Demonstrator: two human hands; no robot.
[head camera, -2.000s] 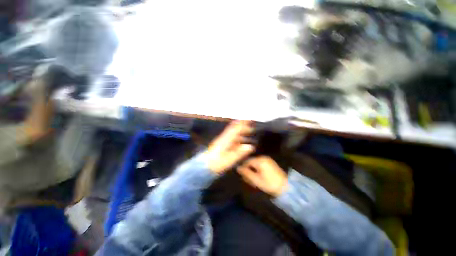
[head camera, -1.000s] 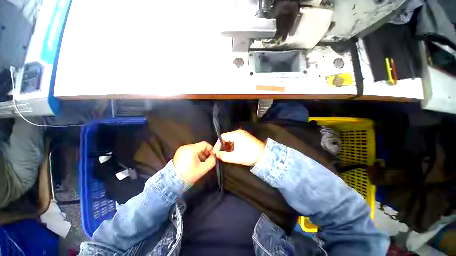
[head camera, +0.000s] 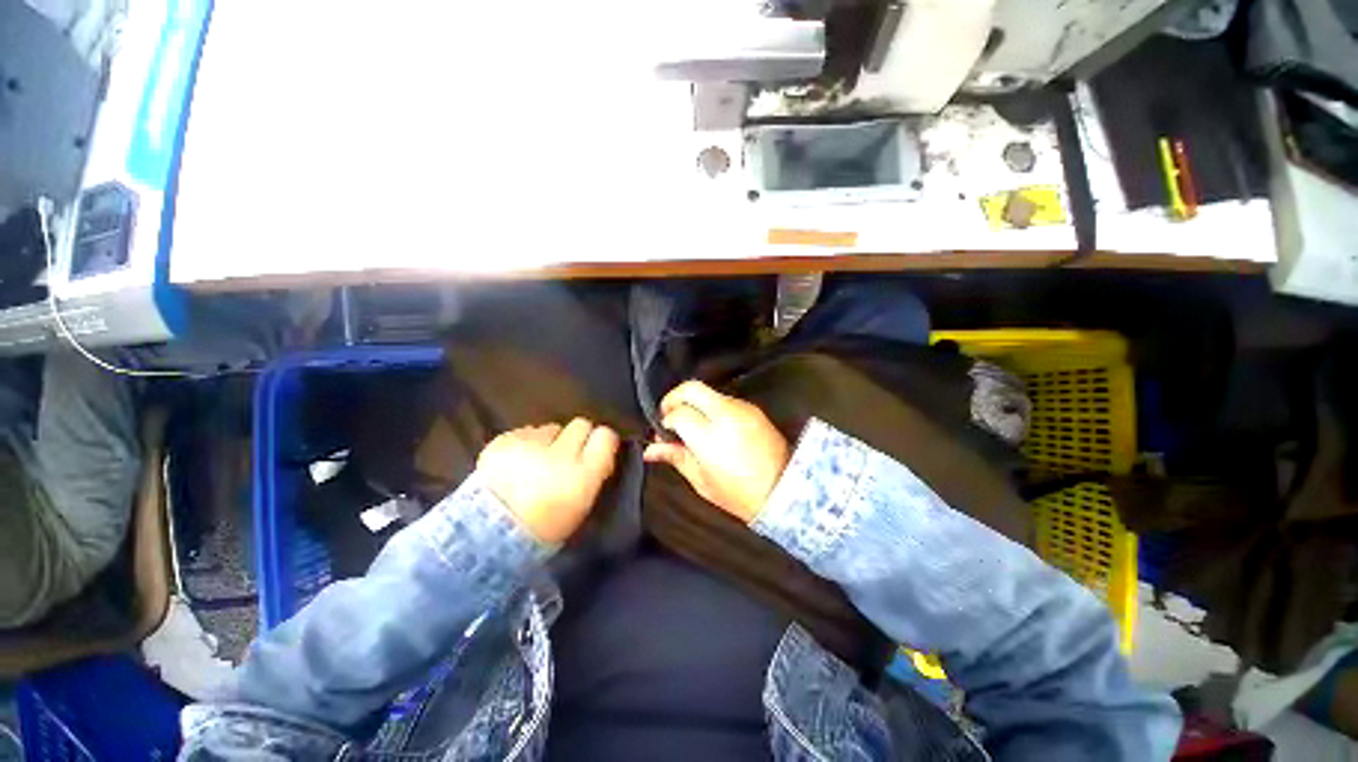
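Observation:
A large dark brown part-sewn garment (head camera: 760, 558) lies across my lap below the table's front edge. A thin dark strip or seam (head camera: 645, 350) runs down its middle to my fingers. My left hand (head camera: 548, 474) has its fingers curled on the cloth just left of the strip. My right hand (head camera: 721, 450) pinches the cloth at the strip with thumb and finger. The two hands are close together with a small gap between them. Any small tool in the fingers cannot be made out.
The white machine table (head camera: 447, 164) spans the top, with the sewing machine base (head camera: 834, 159) at its right. Red and yellow sticks (head camera: 1177, 179) lie on black cloth. A blue basket (head camera: 271, 491) stands below left, a yellow basket (head camera: 1095, 402) below right. Another person's sleeve (head camera: 93, 454) shows far left.
The blurred view has steadied. Since one second ago my hands, then touching at the strip, have parted slightly, the left one moving left. Both remain at the garment.

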